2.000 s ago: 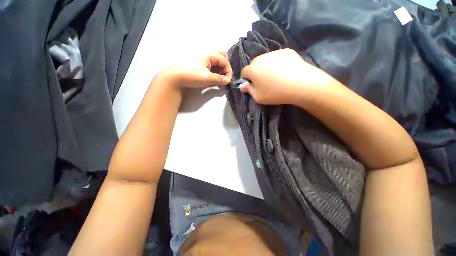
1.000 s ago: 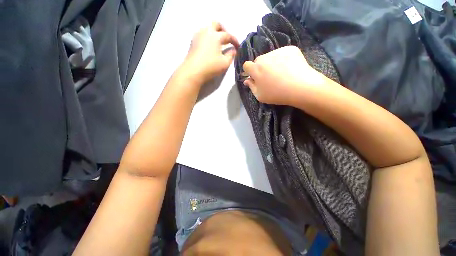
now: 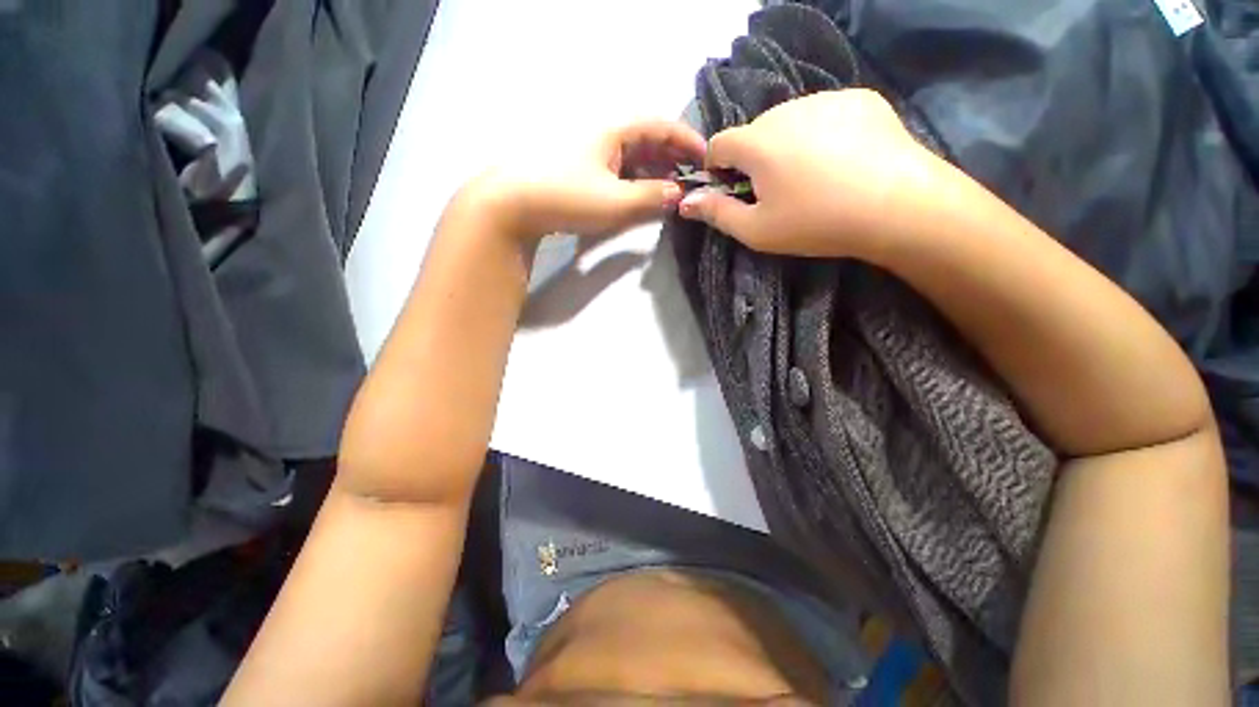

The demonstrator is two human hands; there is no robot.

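The dark grey-brown herringbone jacket lies in folded layers along the table's right part, with small round buttons on its edge. My right hand is closed over its upper part and holds a small, mostly hidden tool, probably thread snips. My left hand is at the jacket's left edge, with thumb and forefinger close to the tool's tip. Whether the fingertips pinch a thread or cloth is too small to tell.
Dark grey garments hang over the white table's left side. Shiny dark lining with a white tag lies at the right, beyond my right arm. Dark cloth lies below at left.
My left hand was lifted away above the table a second ago and is now back at the jacket edge beside my right hand. The jacket's folded top sits higher in view.
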